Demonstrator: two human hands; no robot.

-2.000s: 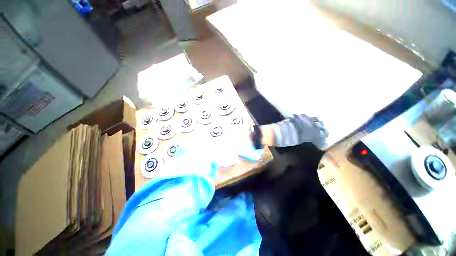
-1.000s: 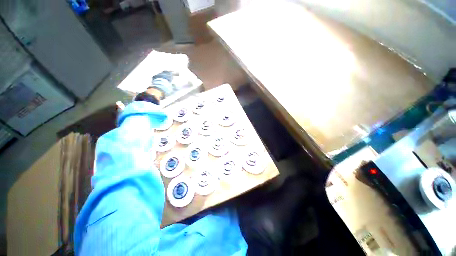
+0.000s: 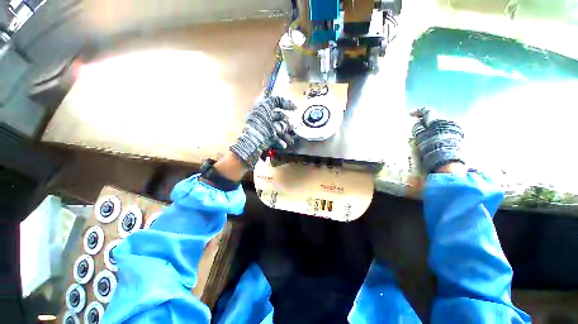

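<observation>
A white disc with a black ringed centre (image 3: 316,116) lies on the grey metal machine plate (image 3: 371,136), under the press head (image 3: 324,38). My left hand (image 3: 267,130), in a grey-and-white striped glove, is at the disc's left rim with its fingers bent; whether it grips the rim is unclear. A small cardboard piece (image 3: 340,92) lies behind the disc. My right hand (image 3: 437,140), in a striped glove, is at the bright right-hand surface with its fingers curled; blur and glare hide whether it holds anything.
A printed cardboard pad (image 3: 298,188) sticks out from the table front, near a red light (image 3: 272,154). A brown-edged white sheet (image 3: 108,136) lies left. Rows of finished discs (image 3: 93,240) lie on cardboard at lower left, beside a white box (image 3: 39,243). A green mat (image 3: 485,85) is right.
The view has turned from the cardboard layer to the machine. My left hand has moved from the white box to the disc on the plate. My right hand has come into view.
</observation>
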